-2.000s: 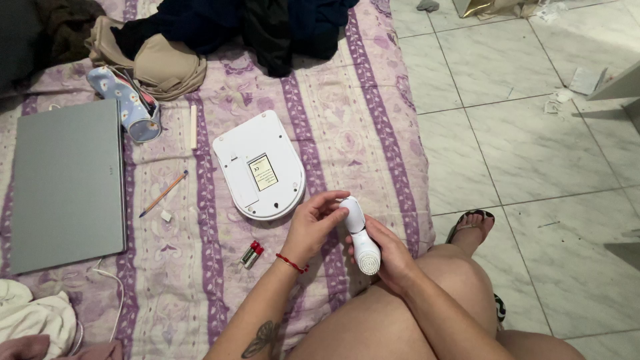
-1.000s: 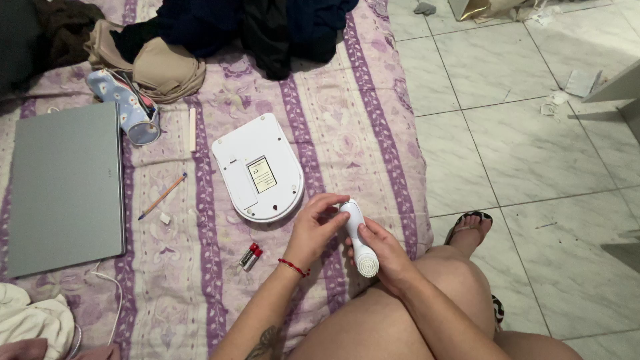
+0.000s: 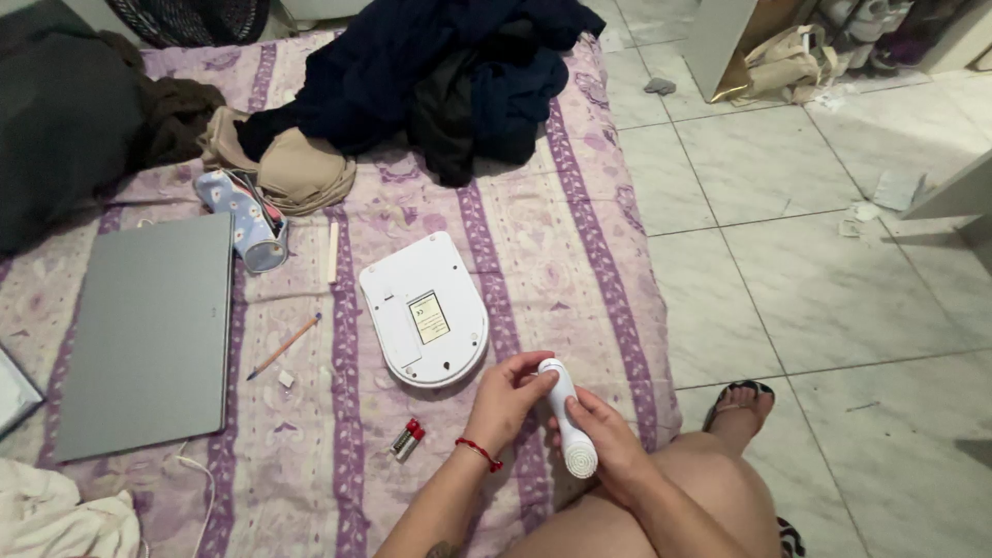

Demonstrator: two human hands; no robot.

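Note:
A white handheld device with a round bristled head, like a facial cleansing brush [image 3: 570,422], is held over the bed between both hands. My left hand [image 3: 508,395], with a red bracelet at its wrist, pinches the end away from the bristles between thumb and fingers. My right hand [image 3: 601,434] wraps the body nearer the round head. Left of my left forearm lie two red-and-silver batteries [image 3: 408,441] side by side on the bedspread. A white kitchen scale [image 3: 426,310], apparently underside up with a label, rests beyond the hands.
A closed grey laptop [image 3: 155,333] lies at left beside a blue floral pencil case [image 3: 248,217]. A pencil [image 3: 284,346] and a white strip [image 3: 333,253] lie between laptop and scale. Dark clothes [image 3: 364,85] cover the far bed. The bed's right edge borders a tiled floor [image 3: 759,294].
At first the device's end is apart from its body or bent at an angle; now the device looks like one straight piece. Both hands stay on it.

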